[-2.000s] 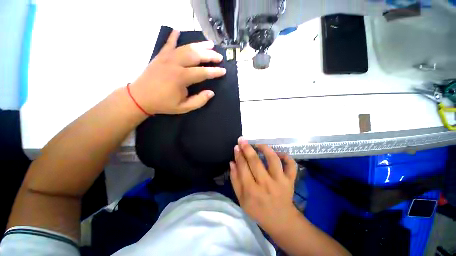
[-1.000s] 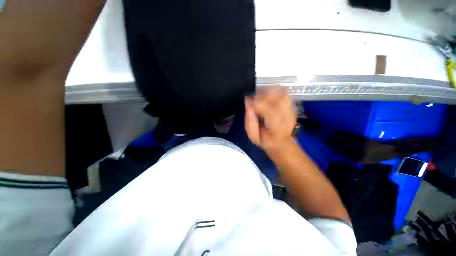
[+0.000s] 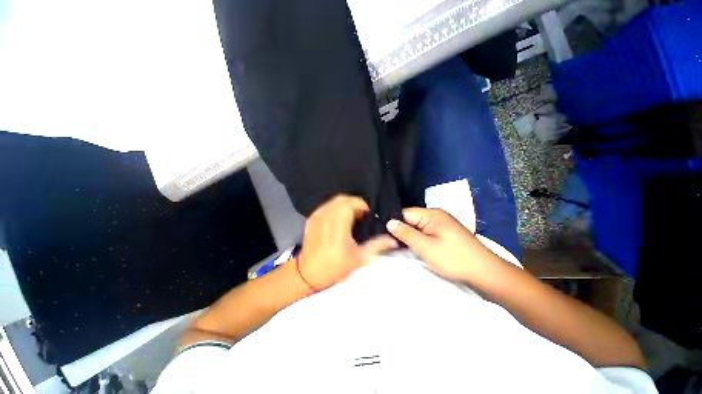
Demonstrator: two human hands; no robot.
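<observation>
A black fabric panel [image 3: 308, 92] runs from the white table down over its front edge to the wearer's lap. My left hand [image 3: 332, 242] is slightly blurred and grips the panel's lower end, with the cloth bunched at its fingers. My right hand [image 3: 435, 238] is close beside it on the right and pinches the same end between thumb and fingers. The upper end of the panel runs out of the picture at the top. The sewing machine head is not in view.
The white table [image 3: 115, 69] has a ruler tape [image 3: 439, 31] along its front edge. Stacked black pieces [image 3: 123, 231] hang at the left. Jeans [image 3: 462, 138] with a white patch [image 3: 452, 202] show below the table. A blue crate [image 3: 616, 69] stands at right on the speckled floor [image 3: 531, 161].
The view has tilted down and turned left. My left hand has come off the tabletop to the panel's lower end, and my right hand has closed on that end beside it.
</observation>
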